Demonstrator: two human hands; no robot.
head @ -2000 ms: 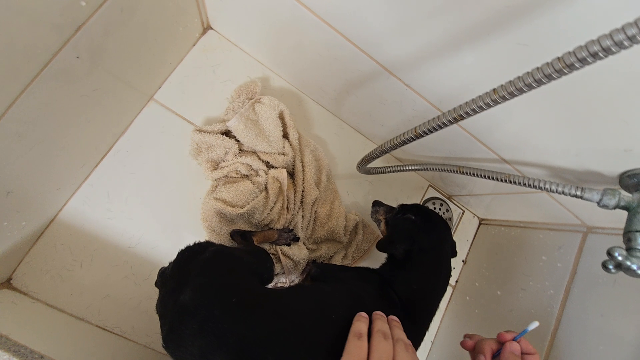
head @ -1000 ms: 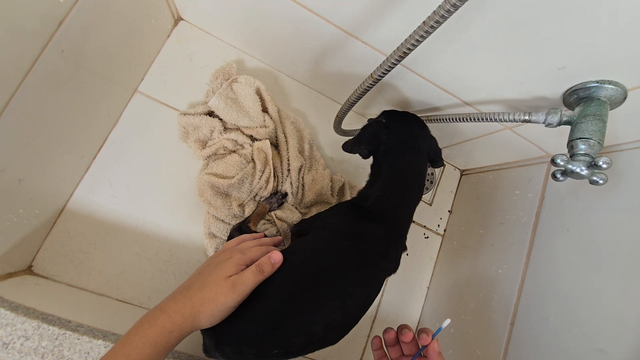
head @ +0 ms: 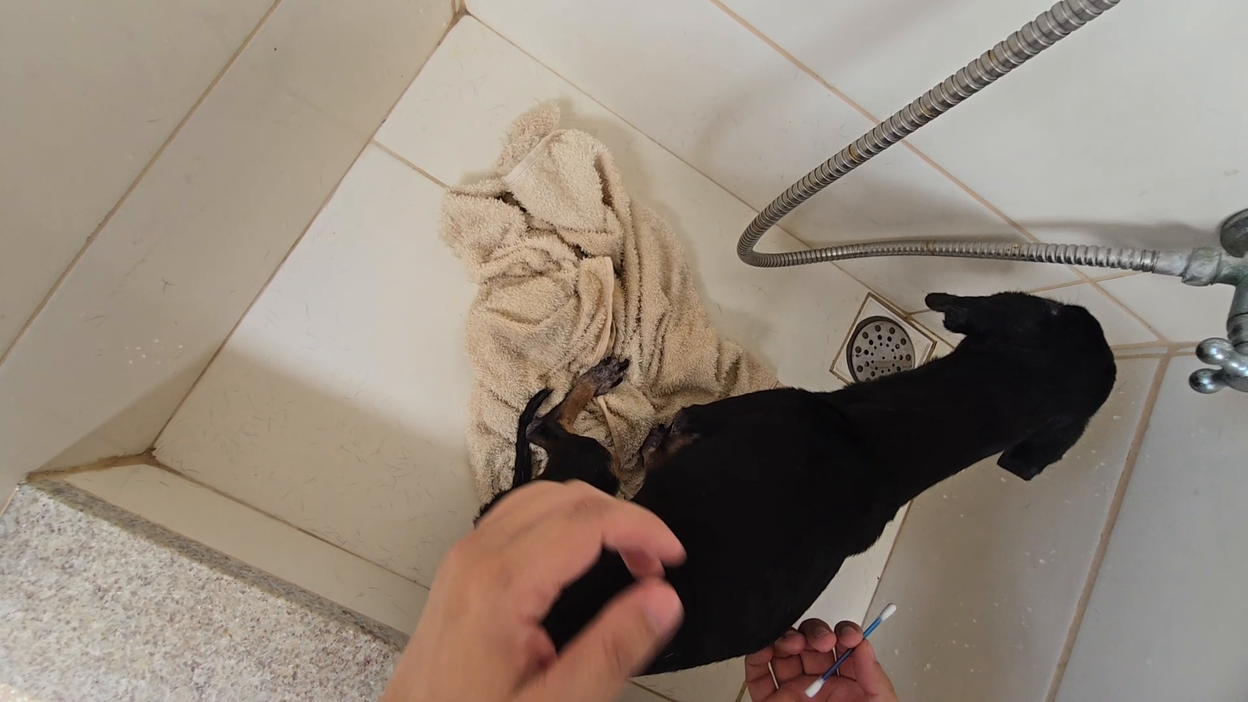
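A black dog [head: 780, 487] with tan on its legs lies on the tiled floor of a shower corner, its head turned to the right, beside the drain. Its hind paw rests on a crumpled beige towel [head: 585, 283]. My left hand [head: 556, 595] is over the dog's hindquarters, fingers curled and apart from the thumb, slightly blurred, with nothing seen in it; whether it touches the dog I cannot tell. At the bottom edge my right hand [head: 814, 663], palm up beside the dog's flank, holds a blue-stemmed cotton swab [head: 850, 651] between its fingers.
A metal shower hose [head: 897, 132] loops from a metal valve [head: 1224, 356] on the right wall. A round floor drain [head: 880, 348] lies near the dog's neck. A speckled stone ledge [head: 175, 604] runs along the lower left.
The dog has swung its head from the hose side over to the right. My left hand, flat on the dog's back a second ago, is now lifted and curled. My right hand still holds the swab.
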